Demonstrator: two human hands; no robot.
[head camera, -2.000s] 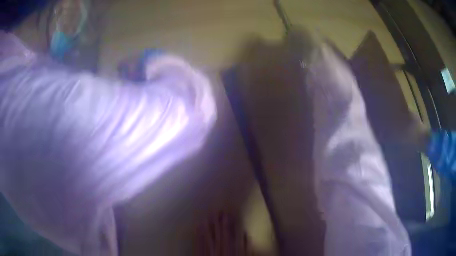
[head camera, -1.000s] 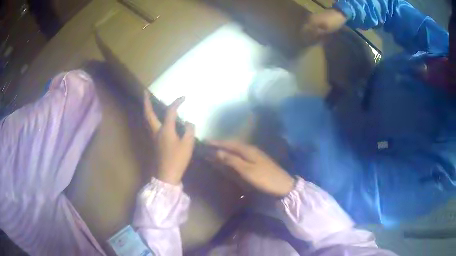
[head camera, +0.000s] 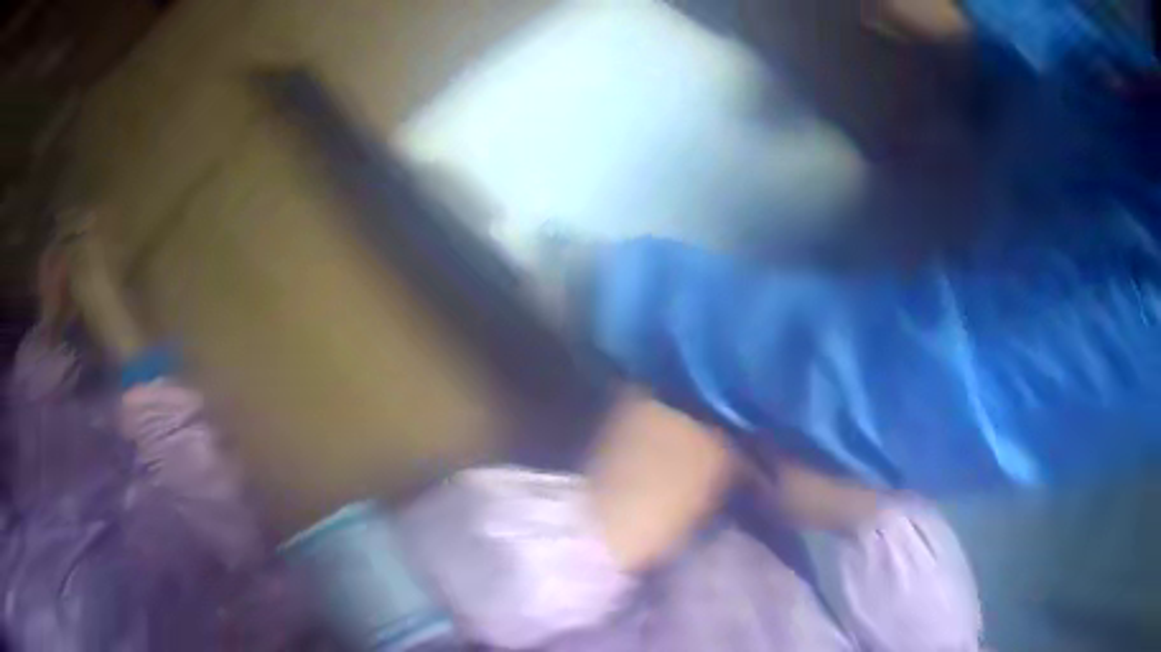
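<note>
A large brown carton (head camera: 331, 318) lies in front of me, strongly blurred. A dark gap or flap edge (head camera: 433, 268) runs diagonally across it. A bright white sheet, probably foam (head camera: 611, 127), lies beyond this edge. My left hand (head camera: 662, 471), in a pink cuff, is at the near end of the dark edge; its fingers are blurred. My right hand (head camera: 809, 494) is low right of centre, beside a blue sleeve, mostly hidden and blurred. What either hand touches is unclear.
A blue-sleeved arm (head camera: 815, 344) reaches in from the right over the white sheet. Another person's pink-sleeved arms and hands (head camera: 108, 299) are at the carton's left side. A pale blue badge (head camera: 369, 573) hangs at the bottom.
My hands have moved down and right from the carton edge. The blue sleeve has come further in from the right. The pink-sleeved person's hands now show at the left.
</note>
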